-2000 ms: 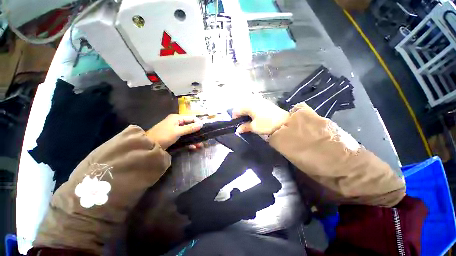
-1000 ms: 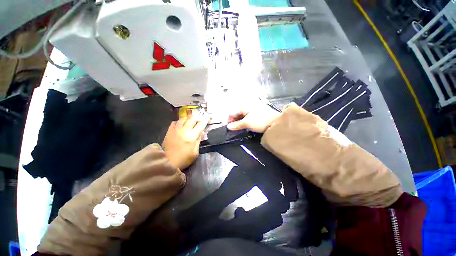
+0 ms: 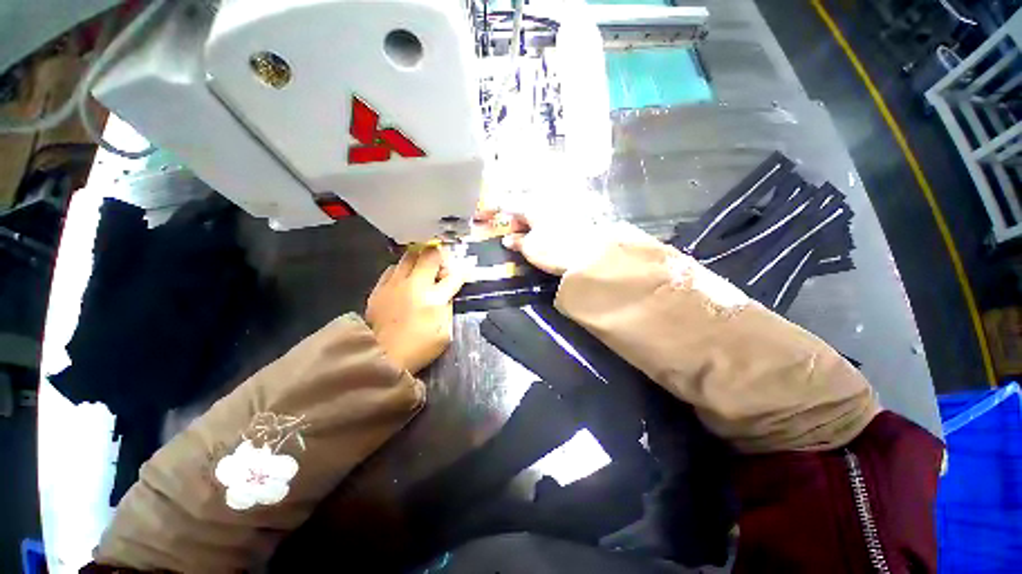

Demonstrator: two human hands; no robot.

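Note:
The white sewing machine head [image 3: 347,123] with a red three-diamond mark stands before me. My left hand [image 3: 417,305] has its fingertips at the needle area, on the left end of a black fabric piece [image 3: 488,260]. My right hand [image 3: 536,240] holds the right side of this piece, close under the head. A dark strip with a thin pale line [image 3: 504,296] lies just below, between the hands. The yellow piece [image 3: 424,243] is mostly hidden by my left fingers. The needle itself cannot be made out in the glare.
Black zippers with pale lines [image 3: 773,230] fan out at right. A black fabric heap [image 3: 157,303] lies at far left. Loose black pieces [image 3: 482,448] lie before my lap. A blue bin [image 3: 986,477] and a white rack [image 3: 992,135] stand at right.
My left hand has moved from the strip up to the needle area. My right hand has moved left and up, closer to the machine head. The view has shifted slightly.

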